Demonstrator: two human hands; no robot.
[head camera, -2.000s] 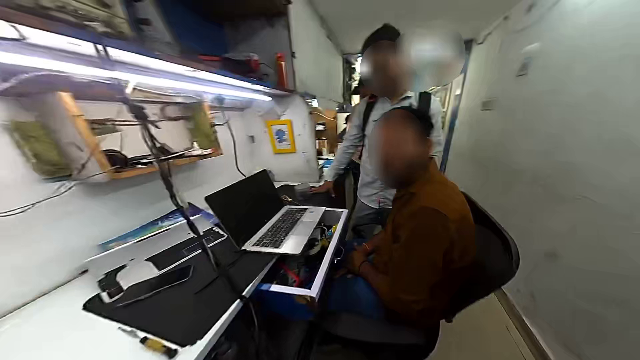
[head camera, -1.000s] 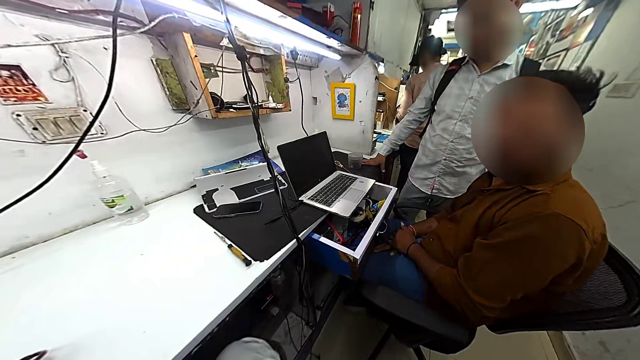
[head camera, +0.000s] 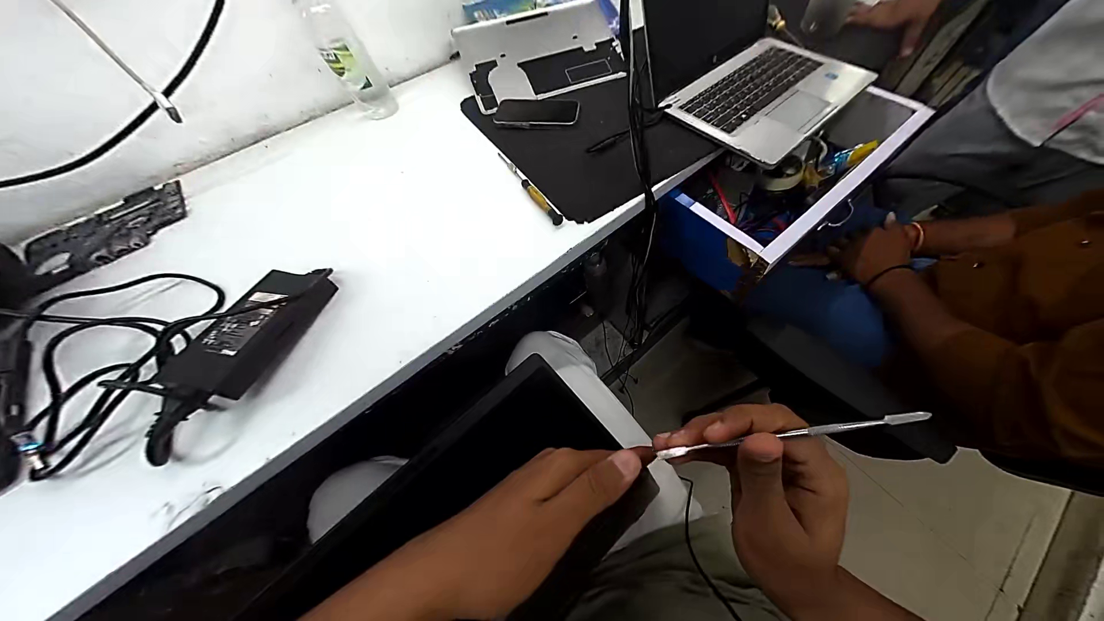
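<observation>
A dark flat panel with a thin frame (head camera: 483, 448), perhaps a laptop screen, lies tilted over my lap, below the table's front edge. My left hand (head camera: 552, 509) rests across it, thumb and forefinger together at its right corner. In my right hand (head camera: 785, 492) is a thin metal spudger (head camera: 828, 429), held between thumb and fingers. Its left tip meets the panel's corner beside my left fingertips; its flat other end points right. Whether the left fingers pinch the panel's edge cannot be told.
On the white table (head camera: 362, 241) lie a black power adapter (head camera: 250, 332) with cables, a circuit board (head camera: 108, 228), a bottle (head camera: 349, 65), a screwdriver (head camera: 535, 194) and an open laptop (head camera: 759, 95). A person sits by an open drawer (head camera: 811, 207); another stands behind.
The view has swung down and left. My two hands, the spudger and the dark panel now show; neither earlier frame shows them.
</observation>
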